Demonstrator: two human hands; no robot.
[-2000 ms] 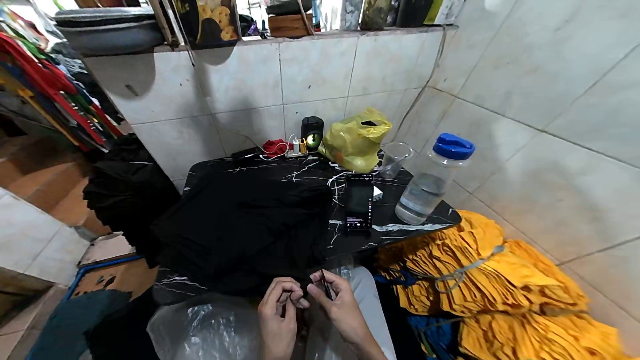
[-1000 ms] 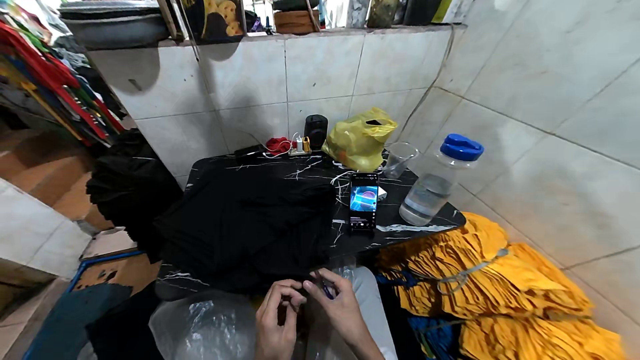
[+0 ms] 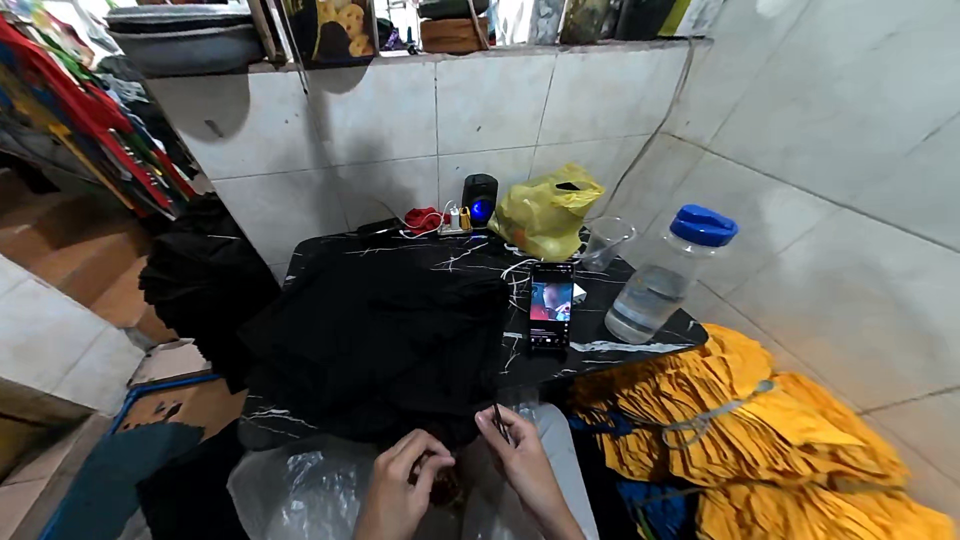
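My left hand is at the near edge of the table, its thumb and fingers pinched together beside the black cloth; what it pinches is too small and dark to tell. Just to its right, my right hand grips a thin dark pointed tool between thumb and fingers, perhaps small snips or tweezers. Black cloth lies spread over the left and middle of the table and hangs toward my hands. A clear plastic bag rests below my left hand, over the lap.
The black marbled table bears an upright smartphone, a blue-capped water bottle, a clear cup, a yellow plastic bag and a small speaker. Bundled orange cloth lies at right, dark cloth at left.
My hands have moved apart, and the dark tool now points up from my right hand. The phone's screen, dark two seconds ago, is lit. The speaker's light has turned blue.
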